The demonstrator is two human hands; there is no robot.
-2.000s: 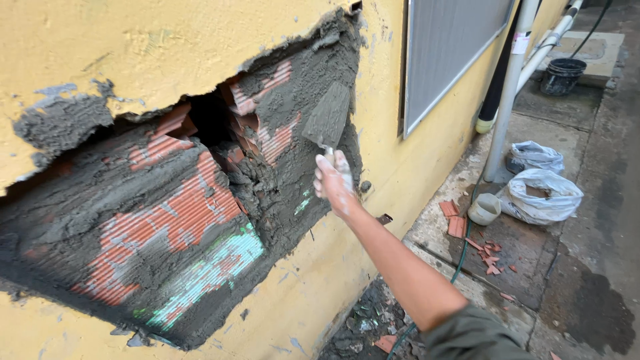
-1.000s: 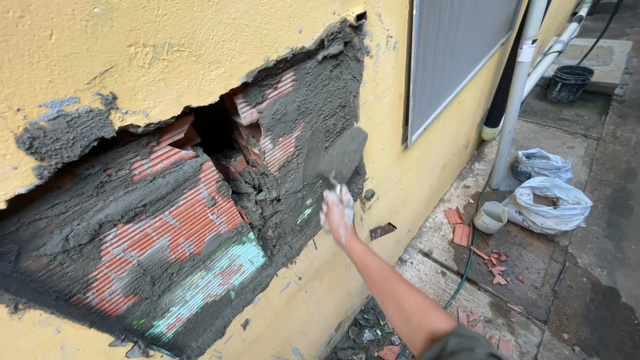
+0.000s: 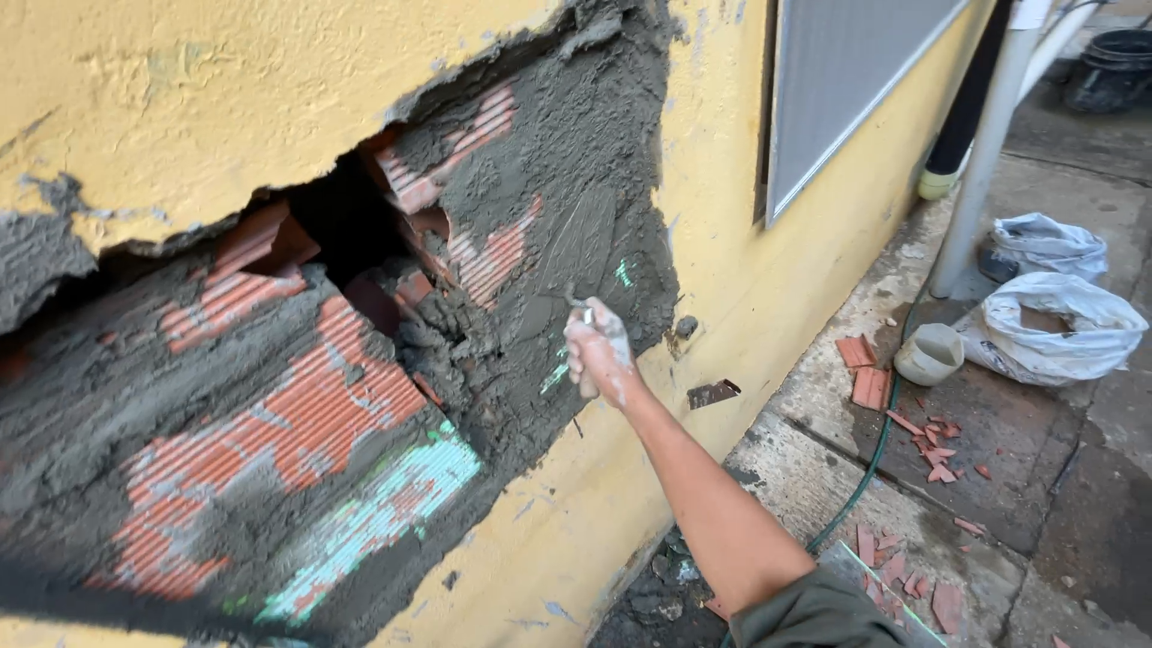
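Note:
My right hand (image 3: 601, 353), smeared with mortar, grips the handle of a trowel (image 3: 540, 315) whose blade lies against the wet grey mortar (image 3: 576, 225) in the right part of a broken-out patch of wall. Ribbed red hollow clay bricks (image 3: 351, 396) show through the mortar, one with turquoise paint (image 3: 387, 504). A dark hole (image 3: 346, 220) with broken brick edges opens left of the trowel. Yellow painted plaster (image 3: 270, 81) surrounds the patch. My left hand is out of view.
A grey panel in a metal frame (image 3: 846, 81) is on the wall. On the pavement at right are white sacks (image 3: 1080, 351), a plastic container (image 3: 930, 354), brick shards (image 3: 938, 450), a green hose (image 3: 864, 486), a pipe (image 3: 985, 153) and a black bucket (image 3: 1111, 72).
My right hand has moved the trowel down the mortar from the upper right of the patch, and the blade has turned leftward.

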